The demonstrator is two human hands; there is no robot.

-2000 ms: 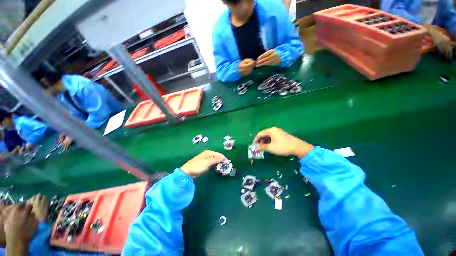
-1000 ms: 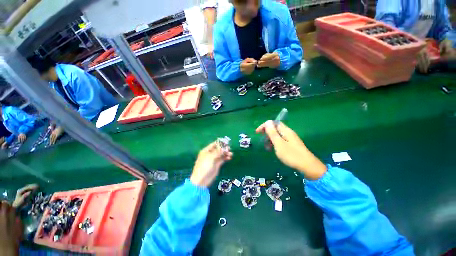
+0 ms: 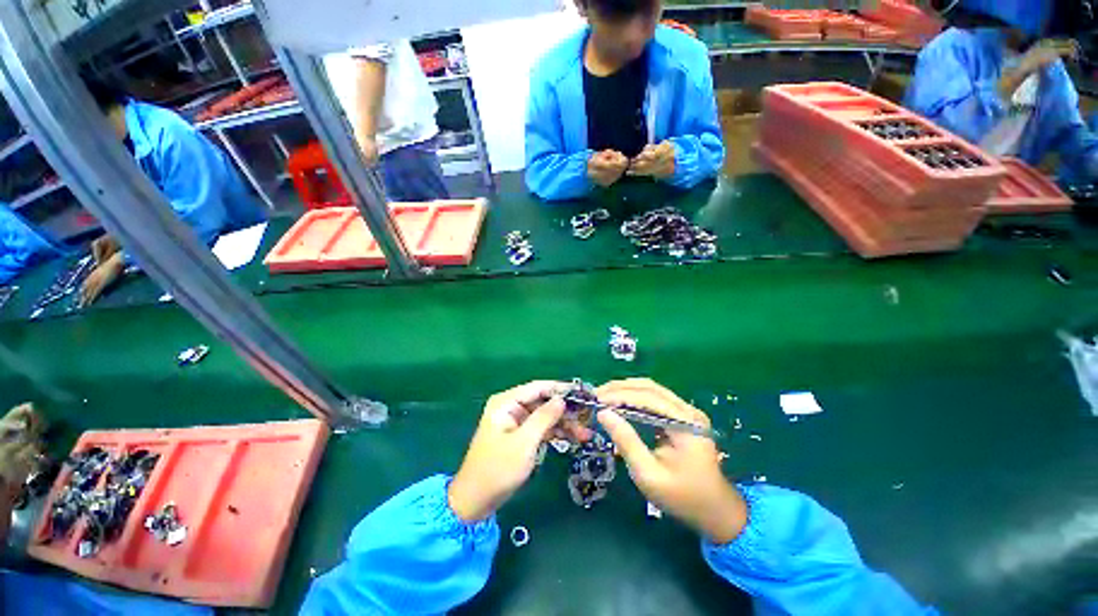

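My left hand [image 3: 503, 443] holds a small electronic module [image 3: 579, 400] in its fingertips, in front of me. My right hand [image 3: 677, 455] grips thin metallic tweezers [image 3: 665, 420], their tip at the module. Several other modules [image 3: 589, 469] lie clustered just below my hands, partly hidden by them. One more module [image 3: 623, 344] lies on the green belt beyond my hands. A thin pale ring [image 3: 519, 535] lies alone below my left hand.
A salmon-pink parts tray [image 3: 236, 511] with a heap of modules is at left. A white card [image 3: 800, 403] and tiny scraps lie at right. A grey metal post [image 3: 205, 289] slants down at left. Stacked trays [image 3: 867, 181] and a worker [image 3: 626, 114] are across the belt.
My hands have come together over the module cluster. The tweezers, raised earlier, now point at the module in my left fingertips. The view has shifted, and a module shows on the belt at left.
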